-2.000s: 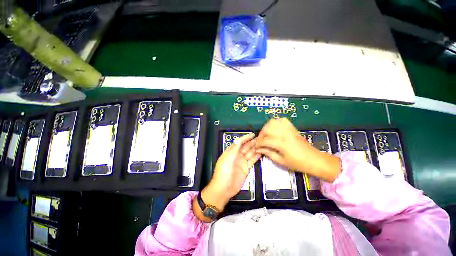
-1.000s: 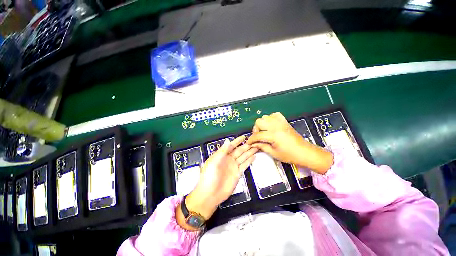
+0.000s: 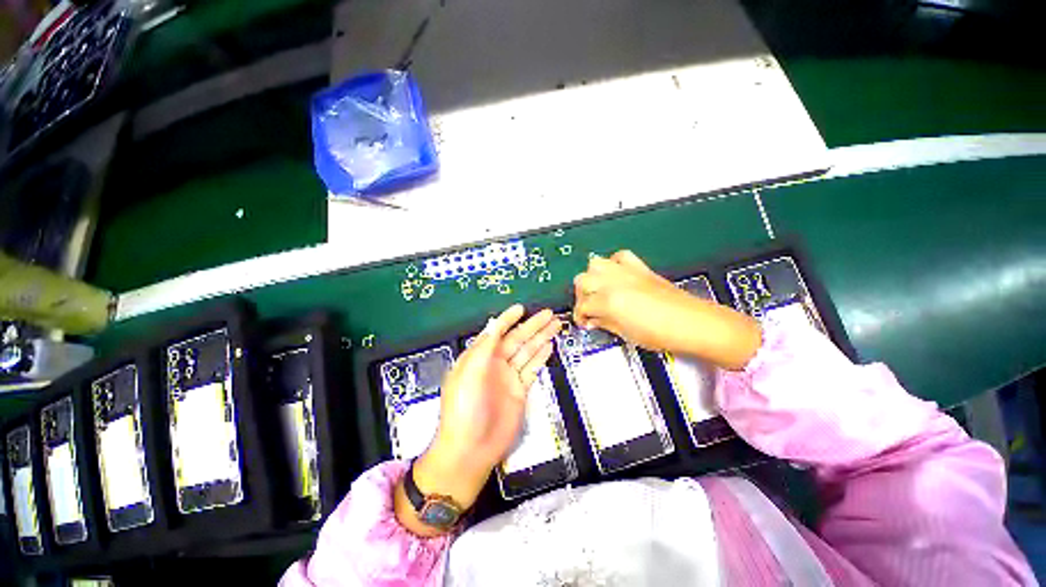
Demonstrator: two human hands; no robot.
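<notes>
Several phone back covers (image 3: 617,396) lie in a black foam tray (image 3: 369,396) in front of me. My right hand (image 3: 625,300) is at the camera end of the middle cover, fingertips pinched together; what they hold is too small to tell. My left hand (image 3: 488,396) is palm up over the covers left of it, fingers apart, with a tiny ring-like bit near its fingertips. The two hands are slightly apart. A dotted strip (image 3: 474,261) lies behind the tray with small pale rings (image 3: 496,280) around it.
More black trays of covers (image 3: 204,419) stand at the left. A blue bin (image 3: 375,132) with clear film sits on the white board (image 3: 619,143) at the back. A yellow-green post (image 3: 52,296) is at the left edge.
The view has turned and shifted right along the tray. My hands, joined at the fingertips before, are now slightly apart, with the right hand over the middle cover's camera end.
</notes>
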